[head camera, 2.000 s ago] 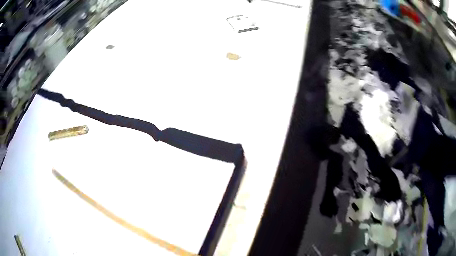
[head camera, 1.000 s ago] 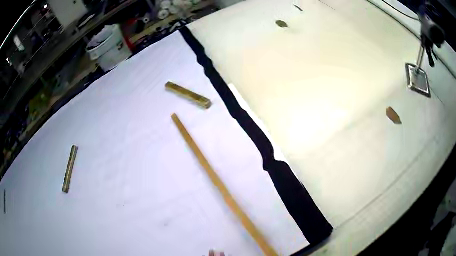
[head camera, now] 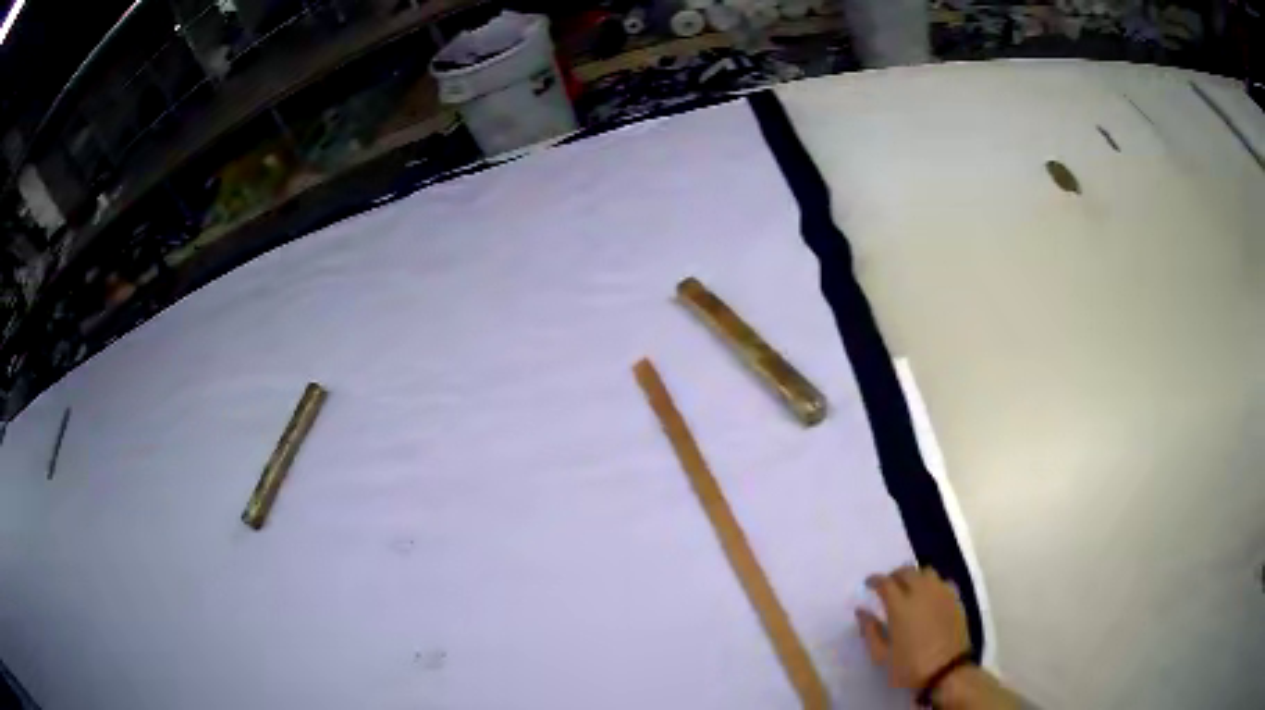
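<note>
A large pale lilac-white paper sheet [head camera: 513, 319] covers most of the table. A dark cloth edge [head camera: 863, 326] shows as a wavy strip along its right side. A long flat tan stick [head camera: 723, 520] lies on the paper. One yellow-brown bar weight [head camera: 751, 350] lies right of the stick's far end. Another bar weight [head camera: 285, 455] lies further left. My right hand [head camera: 917, 627], bare with a dark wrist band, is low at the paper's right edge beside the cloth strip. Its fingers are bent; whether they pinch paper is unclear. My left hand is out of view.
The cream table top [head camera: 1110, 375] lies right of the strip, with a small brown spot [head camera: 1063, 176]. A thin white strip [head camera: 932, 437] borders the cloth. A white bucket [head camera: 509, 90] and cluttered shelves stand beyond the table. A thin dark bar [head camera: 58, 443] lies far left.
The view has swung left, so the stick, weights and cloth strip appear further right. My right hand now shows at the paper's edge; one second ago only fingertips showed at the bottom.
</note>
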